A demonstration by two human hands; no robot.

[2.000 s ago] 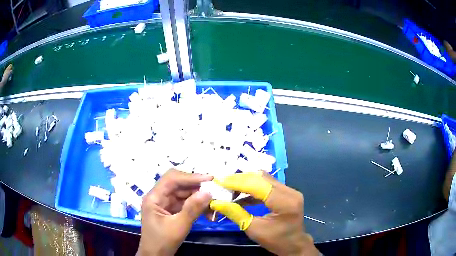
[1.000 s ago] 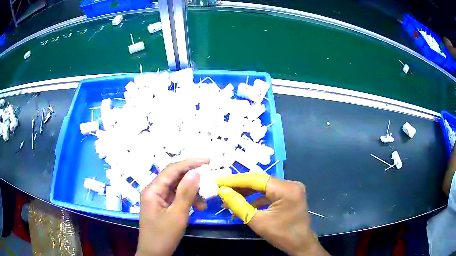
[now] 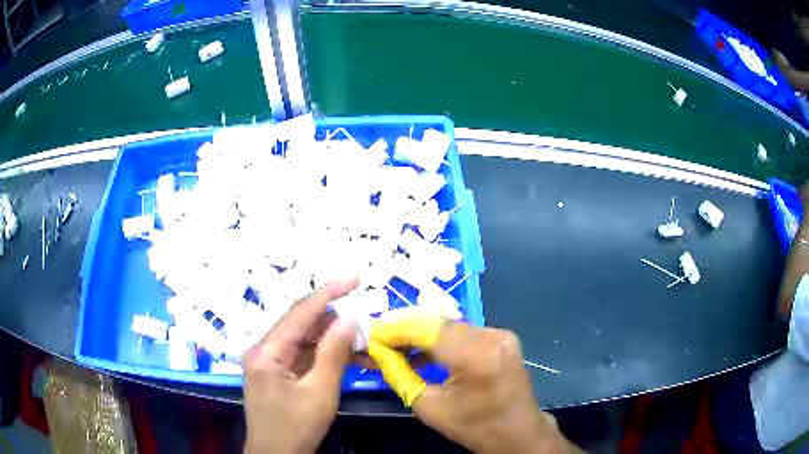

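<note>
A blue tray heaped with white plastic parts lies in front of me, many parts with thin stems. My left hand, bare, grips a white part between thumb and fingers over the tray's near side. My right hand, with yellow finger cots on thumb and finger, pinches the right side of the same part. The held part is overexposed and partly hidden by the fingers.
A green conveyor belt with scattered white parts runs behind a pale rail. A silver post stands behind the tray. White pieces lie on the dark bench at right. A person's arm is at the right edge.
The view has shifted, so tray and bench appear further left. White parts on the belt have moved left. Both hands still hold a white part, and the yellow-covered fingers are angled differently.
</note>
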